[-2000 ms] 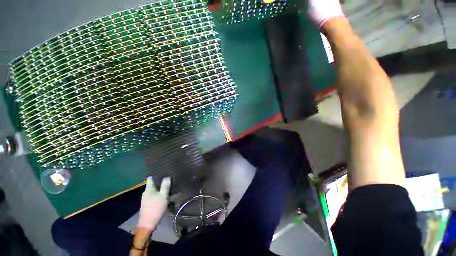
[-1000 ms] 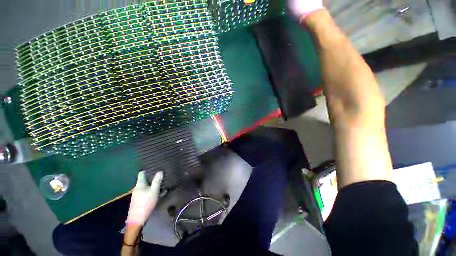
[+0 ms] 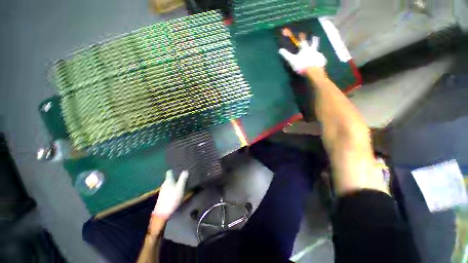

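A large stack of green printed circuit boards with yellowish-green ribbed edges stands on the green-matted bench. My right hand, in a white glove, is over a black slab with its fingers spread. A thin orange handle shows at its fingers; I cannot tell if it is gripped or lies on the slab. My left hand, gloved, is low at the near edge of a dark ribbed piece, two fingers apart. Whether it holds that piece is unclear.
A clear round cup with whitish contents and a silvery round-topped object are at the bench's left. A smaller row of boards is at the top. A metal ring base with spokes is below. White paper is at right.
My right hand has come down from the top edge onto the black slab, and the orange handle now shows at its fingers. The view has shifted; my left hand stays beside the ribbed piece.
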